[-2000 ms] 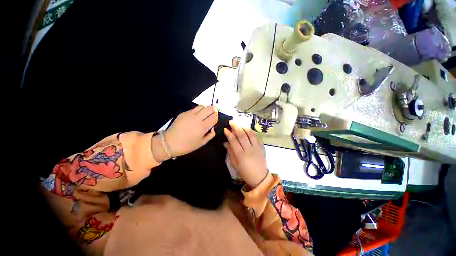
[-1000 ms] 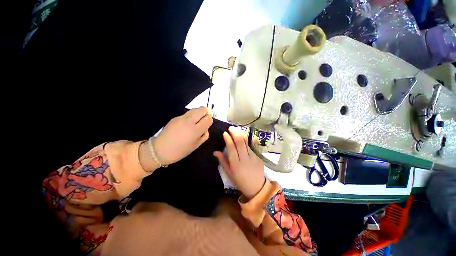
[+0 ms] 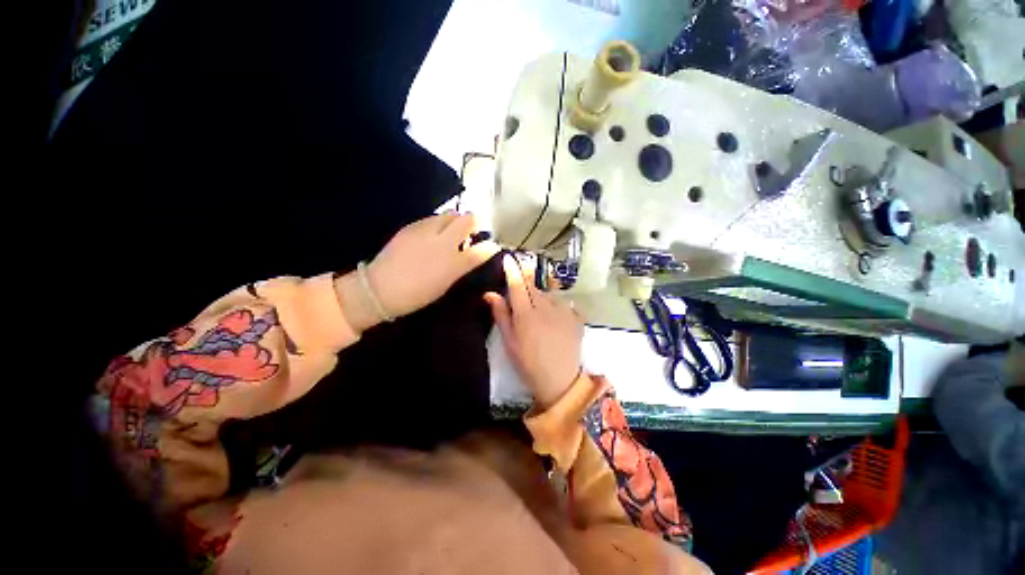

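Note:
The black fabric panel (image 3: 259,146) covers the table left of the needle and hangs into my lap. My left hand (image 3: 422,264) pinches the fabric edge (image 3: 481,238) close to the left end of the cream sewing machine (image 3: 708,169). My right hand (image 3: 537,337) lies on the fabric just below, with its index finger pointing up beside my left fingertips; the thumb is apart. The presser foot and needle (image 3: 562,272) are small and partly hidden under the head, just right of my fingertips.
Black scissors (image 3: 688,350) lie right of the needle, then a flat dark rectangle (image 3: 787,362) near the green table edge (image 3: 674,420). An orange-red basket (image 3: 877,483) stands below. Clear plastic bags (image 3: 776,45) are heaped behind the machine. A person's grey sleeve (image 3: 983,399) shows at right.
My left hand has moved slightly up and right along the fabric edge, close to the needle. My right index finger now points up beside it. The camera view has shifted.

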